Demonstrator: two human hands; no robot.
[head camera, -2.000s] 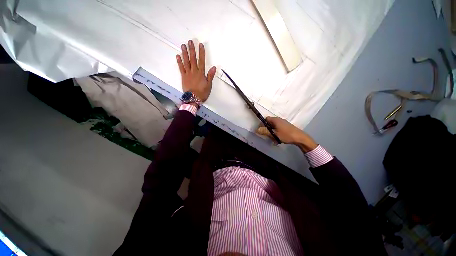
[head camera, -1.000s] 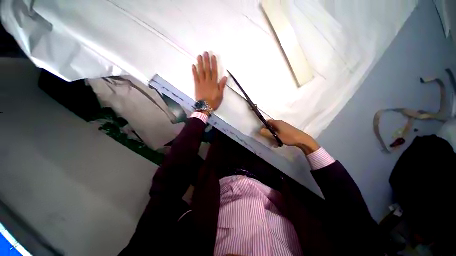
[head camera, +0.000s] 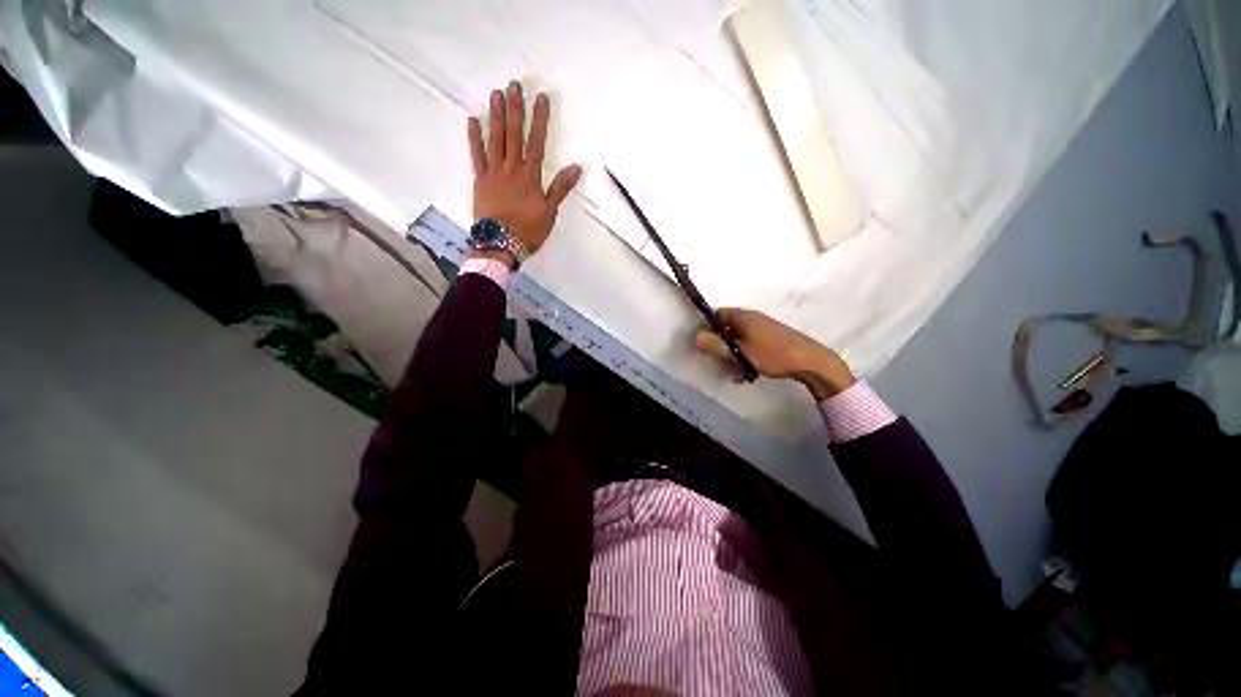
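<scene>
White fabric (head camera: 408, 136) covers most of the table and hangs in folds at the left. My left hand (head camera: 515, 184) lies flat on it, fingers spread, holding nothing. My right hand (head camera: 765, 343) grips the handles of long black shears (head camera: 670, 259). The blades point up and left across the fabric, the tip a little right of my left thumb. A thin dark line runs along the fabric beside the blades. A cream bar-like weight (head camera: 796, 130) lies on the fabric beyond the shears. Whether the blades are apart is hard to tell.
A marked rule strip (head camera: 599, 347) runs along the near table edge. On the blue-grey table (head camera: 973, 320) at right lie a looped tape measure (head camera: 1116, 328), a small brass-coloured tool (head camera: 1082, 370) and a black cloth bundle (head camera: 1143, 497). Crumpled beige cloth (head camera: 340, 266) is below the edge at left.
My left hand has moved left and farther up the fabric, away from the shears. My right hand still holds the shears, shifted slightly left. The camera view has also shifted.
</scene>
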